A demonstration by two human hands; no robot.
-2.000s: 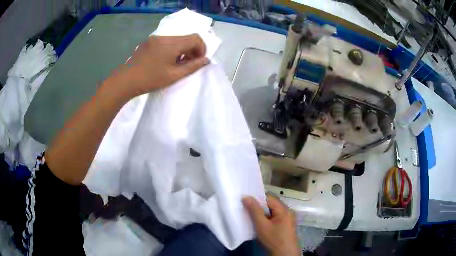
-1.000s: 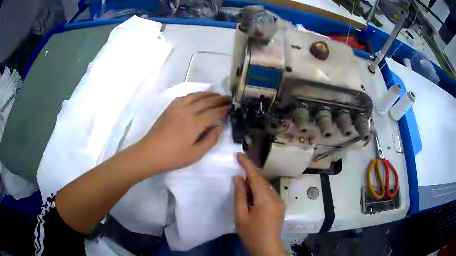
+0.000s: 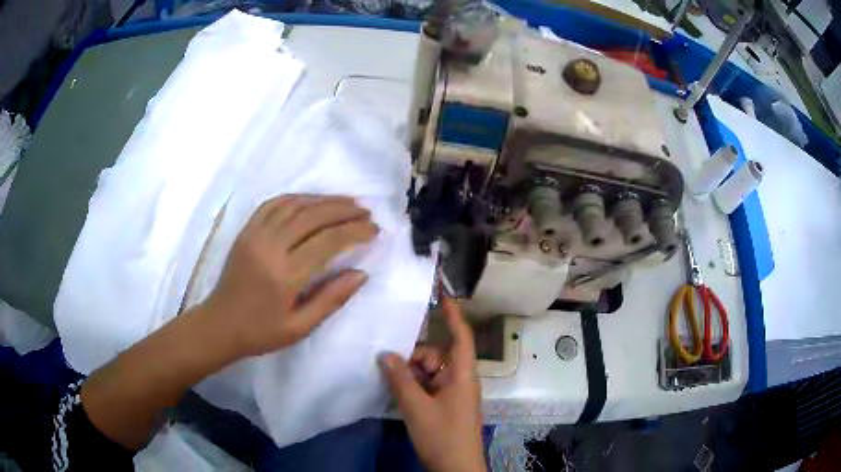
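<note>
A white fabric piece (image 3: 323, 369) lies in front of the overlock machine (image 3: 590, 120), its right edge reaching the dark presser foot area (image 3: 433, 217). My left hand (image 3: 290, 272) rests palm down on the fabric, left of the foot, fingers slightly spread. My right hand (image 3: 438, 383) is at the fabric's right edge below the foot. Its thumb touches the fabric and its index finger points up beside a thin white strip (image 3: 446, 272). Whether it grips the edge is unclear. A long stack of white cut panels (image 3: 175, 175) lies to the left, partly under the fabric.
Orange and red scissors (image 3: 699, 323) lie in a small metal tray (image 3: 678, 376) on the right. Two white thread cones (image 3: 739, 186) stand at the right edge. A black strap (image 3: 595, 369) crosses the table edge. White pieces (image 3: 184, 452) hang below the table at lower left.
The fabric was lifted in both hands, then laid at the foot. Since one second ago, my left hand has moved left and down, away from the foot; my right hand is slightly lower and left.
</note>
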